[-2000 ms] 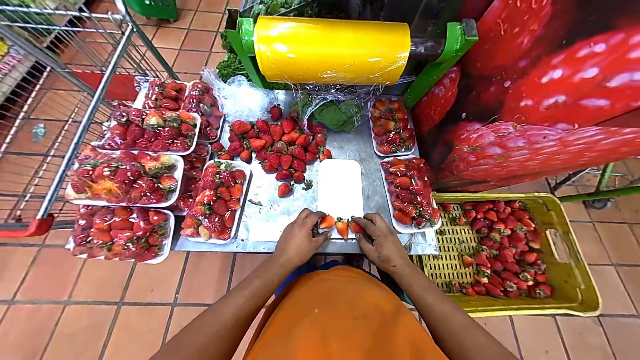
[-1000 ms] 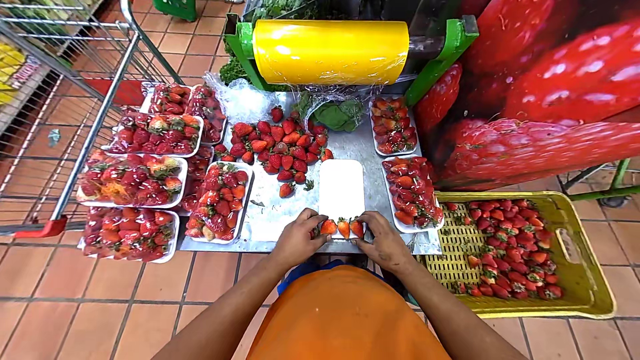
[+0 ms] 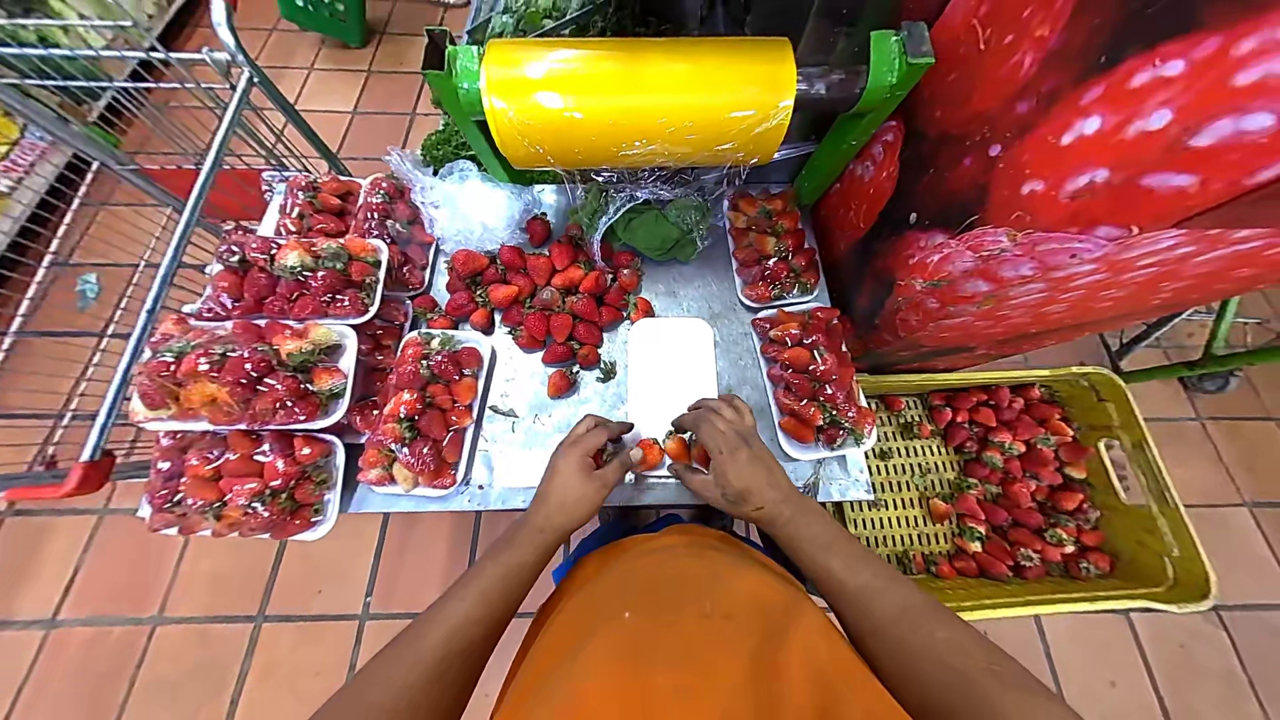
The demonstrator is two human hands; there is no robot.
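A white foam tray (image 3: 672,362) lies upright-long on the metal table, with a few strawberries (image 3: 650,455) across its near end. My left hand (image 3: 583,470) is at the tray's near left corner, its fingers curled round a strawberry that is mostly hidden. Over the near right corner, my right hand (image 3: 728,455) has its fingers on strawberries there. A loose heap of strawberries (image 3: 560,300) lies beyond the tray to the left, and one strawberry (image 3: 561,383) sits just in front of the heap.
Wrapped strawberry trays (image 3: 245,375) are stacked at left beside a shopping cart (image 3: 185,250). Another wrapped tray (image 3: 812,375) lies at right. A yellow film roll (image 3: 640,103) on a green frame stands behind. A yellow crate (image 3: 1150,520) of strawberries is low at right.
My left hand has shifted a little left and now closes on a strawberry beside the tray corner. The right hand has come further over the strawberries at the near end.
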